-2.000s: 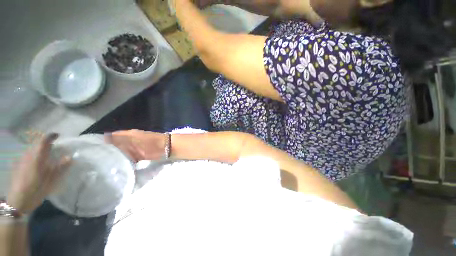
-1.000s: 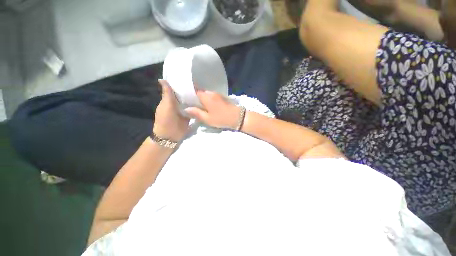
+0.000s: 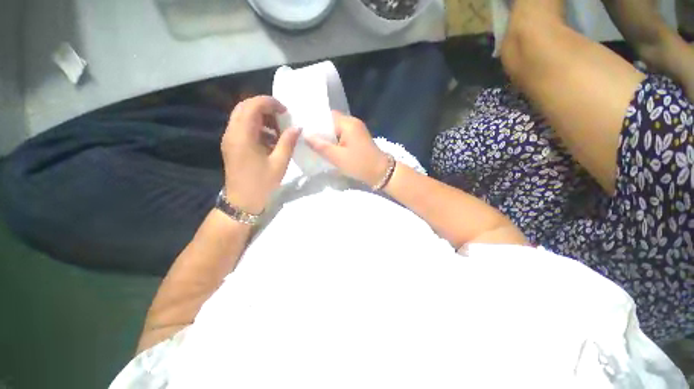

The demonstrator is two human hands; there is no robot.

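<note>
A white round housing (image 3: 306, 95) is held on its edge above my lap, its rim band facing me. My left hand (image 3: 255, 144) is at its left side, with thumb and fingers on the rim. My right hand (image 3: 351, 150) grips its right side near the lower edge. Whether anything small is between my left fingertips cannot be told.
Pale grey bench (image 3: 137, 68) ahead, with a white scrap (image 3: 71, 63) at left, a translucent tub (image 3: 295, 9) and a tub of dark small parts (image 3: 393, 9) at the top edge. A person in a floral dress (image 3: 533, 163) sits close at right.
My view has shifted so the tubs sit nearer the top edge. The white housing, earlier lying flat in my lap, is on edge and has turned further. My left hand has moved up along its rim.
</note>
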